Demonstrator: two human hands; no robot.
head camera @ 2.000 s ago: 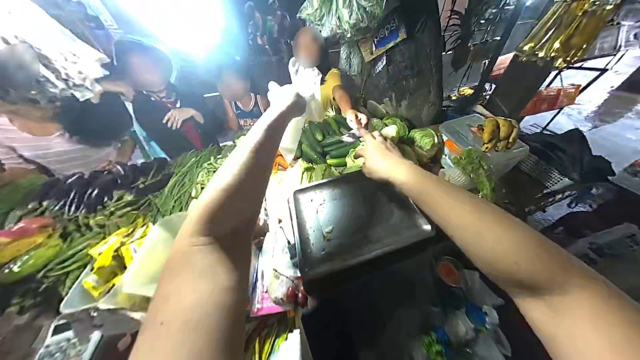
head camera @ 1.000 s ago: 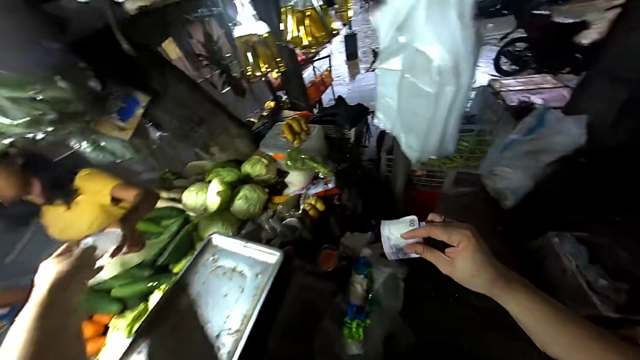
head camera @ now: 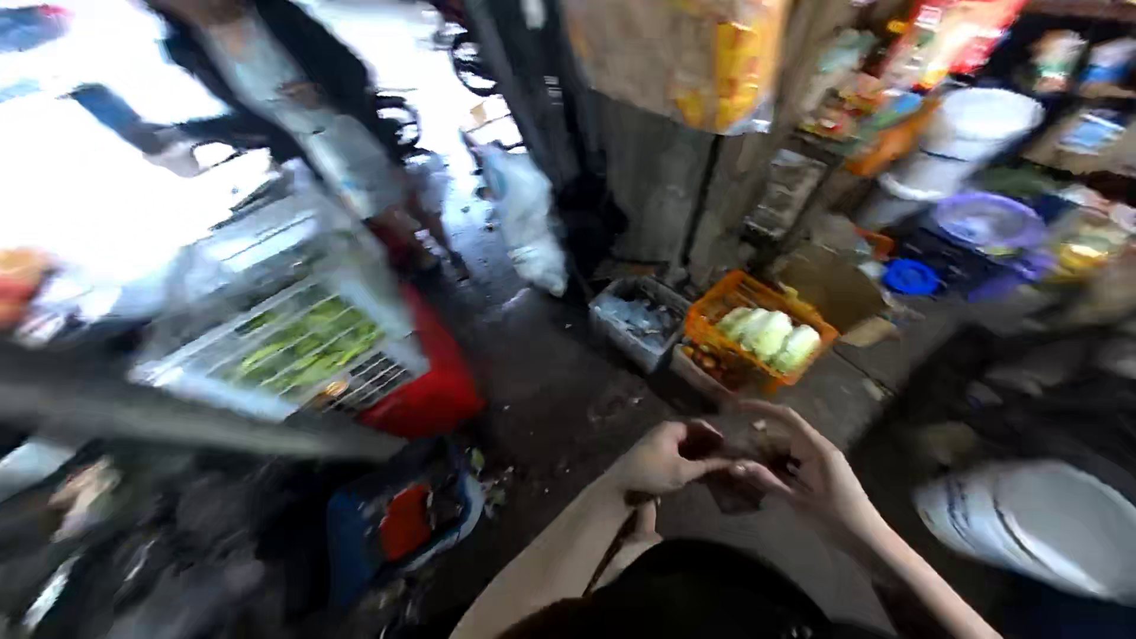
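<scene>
Low in the middle of the head view, my left hand (head camera: pixel 661 461) and my right hand (head camera: pixel 803 466) are close together, fingertips nearly meeting. Between them is a thin, dark reddish-brown thing (head camera: pixel 735 493), blurred, perhaps a banknote or a small pouch; both hands seem to pinch it. The fingers of my right hand are curved over its upper side. Beyond the hands stands an orange plastic crate (head camera: pixel 754 288) with pale green-white vegetables (head camera: pixel 770 337) in it, and beside that a grey crate (head camera: pixel 641 315) holding crumpled plastic.
On the left is a white wire crate of green vegetables (head camera: pixel 311 342), near a red container (head camera: pixel 435 373) and a blue bin (head camera: pixel 355 532). A white bucket (head camera: pixel 1038 524) stands at right. Behind are a wooden post, a purple basin (head camera: pixel 990 222) and a person (head camera: pixel 311 115) at upper left.
The view has swung far to the right, away from the metal tray and cabbages. My hands, apart one second ago with a banknote in the right, are now together.
</scene>
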